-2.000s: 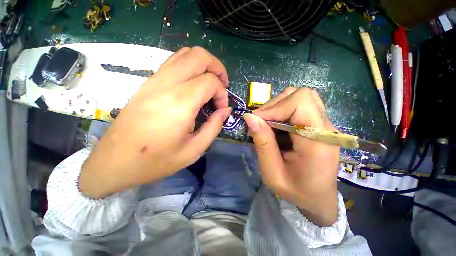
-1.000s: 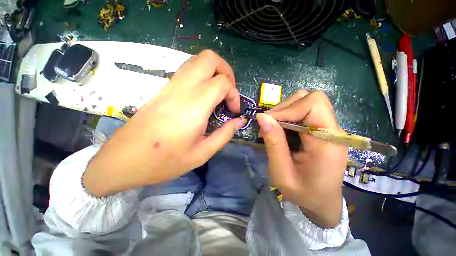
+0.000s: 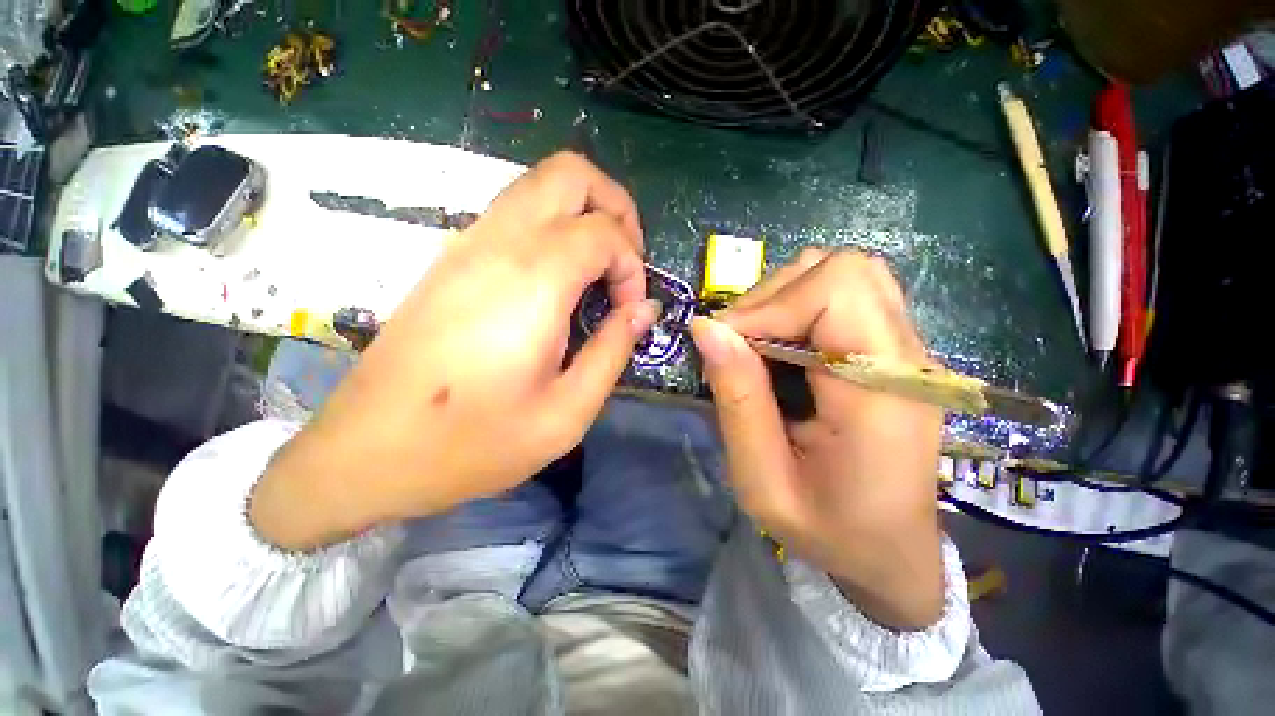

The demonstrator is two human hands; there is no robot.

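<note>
The smartwatch case (image 3: 657,344), with a silver rim and dark parts inside, lies on the mat between my hands, partly hidden by my left fingers. My left hand (image 3: 483,329) rests over its left side, with thumb and index finger at the case; what they pinch is too small to tell. My right hand (image 3: 839,378) holds the knife or pry blade (image 3: 909,379) by its pale tan wrapped shaft, its front end at the case's right side. The yellow-and-white battery (image 3: 734,262) lies just behind my right fingertips.
A white board (image 3: 406,165) lies left, bearing a second smartwatch (image 3: 209,195). A black fan (image 3: 748,49) stands behind. A pale-handled tool (image 3: 1039,175), a white pen (image 3: 1105,252) and a red pen (image 3: 1135,252) lie right. Gold scraps (image 3: 299,62) lie at the back left. Cables (image 3: 1168,448) run at right.
The view has shifted slightly. My left thumb and index finger have moved a little away from my right fingertips, showing more of the case. The knife stays in my right hand.
</note>
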